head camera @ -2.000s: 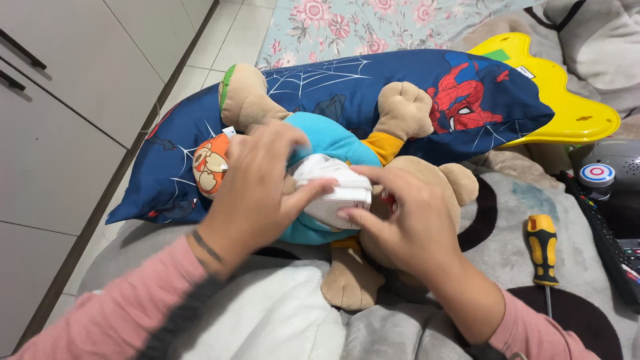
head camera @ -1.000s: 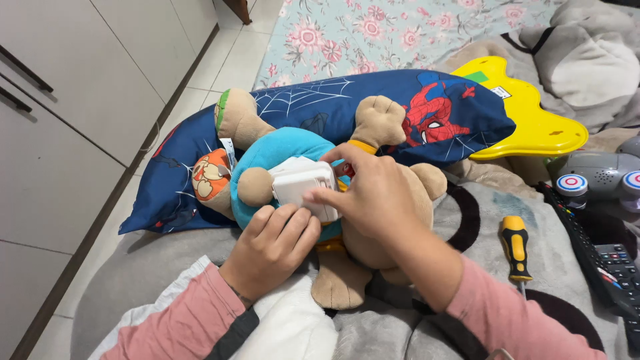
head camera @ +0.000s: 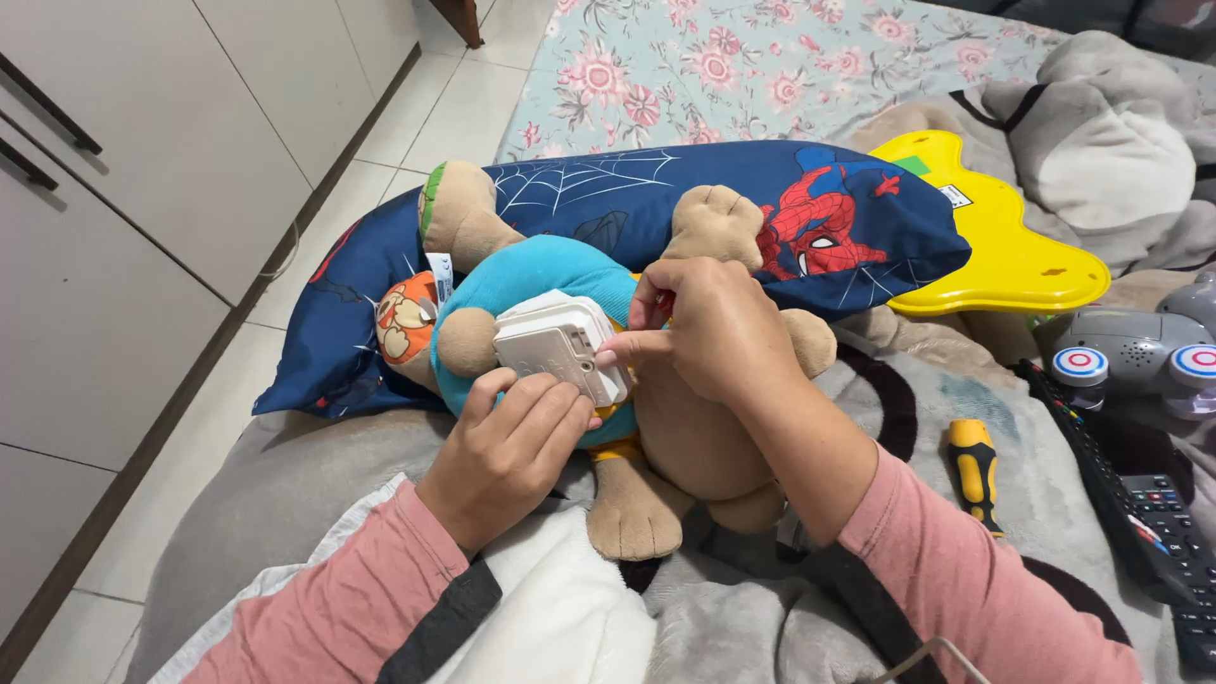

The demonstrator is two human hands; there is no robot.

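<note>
A brown plush toy (head camera: pixel 703 432) in a turquoise shirt lies on a dark blue printed pillow (head camera: pixel 570 180) and a grey blanket. A white plastic battery box (head camera: pixel 546 347) shows at the toy's back, with white cloth behind it. My left hand (head camera: pixel 518 451) holds the box's lower edge with its fingers. My right hand (head camera: pixel 708 328) has its thumb at the box's right side, near a small hole; its curled fingers are by something red, mostly hidden. A yellow and black screwdriver (head camera: pixel 974 475) lies on the blanket to the right.
A yellow plastic board (head camera: pixel 1016 247) lies behind the pillow's right end. Remote controls (head camera: pixel 1173 560) and a grey toy with round target-like wheels (head camera: pixel 1126 347) are at the right. Grey cabinets (head camera: pixel 142 190) stand at the left, beside a tiled floor. A floral sheet (head camera: pixel 722 71) is at the back.
My left hand has moved from above the box down to its lower edge. The box's flat face with the hole now shows. My right hand has shifted to its right side.
</note>
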